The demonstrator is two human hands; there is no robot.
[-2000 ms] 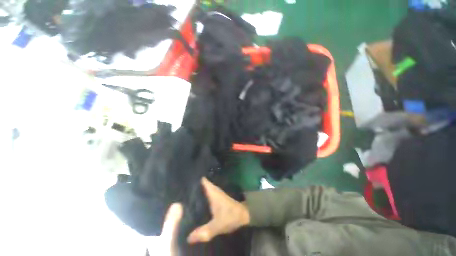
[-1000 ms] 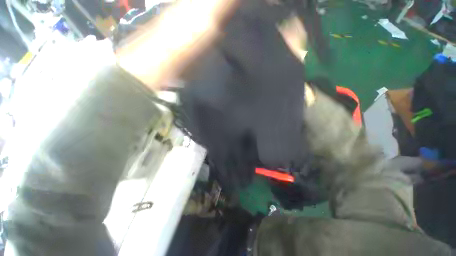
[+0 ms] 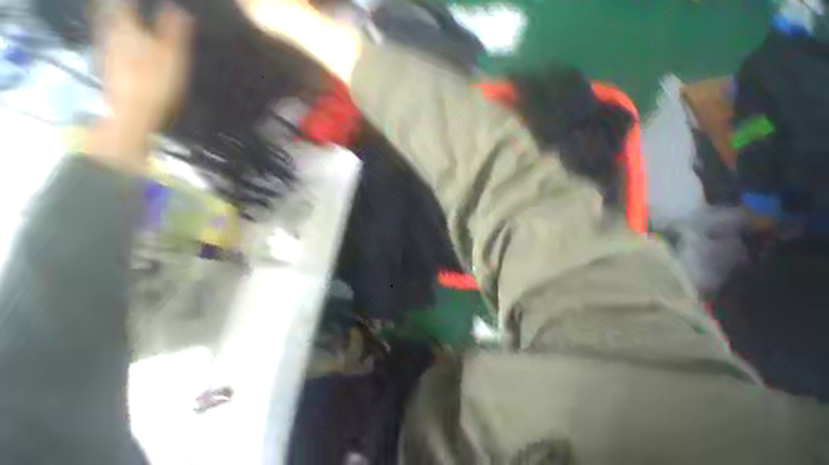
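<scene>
A heap of dark fabric (image 3: 227, 77) lies at the far left end of the white table, its lower edge ragged and blurred. My left hand (image 3: 141, 77) is at the heap's left side, blurred, with fingers spread against the dark cloth; whether it grips any is unclear. My right hand (image 3: 309, 34) reaches to the heap's upper right side, washed out by glare, its fingertips near the top edge of the picture. Its grip cannot be made out.
A red-orange basket (image 3: 634, 173) with dark fabric stands on the green floor (image 3: 582, 41), partly behind my right sleeve. More dark fabric (image 3: 391, 218) hangs beside the white table edge (image 3: 314, 236). An open box (image 3: 709, 113) and dark heaps are at the right.
The dark fabric that hung between my hands over the basket a second ago is no longer there. Both hands are now farther left, at the heap on the table.
</scene>
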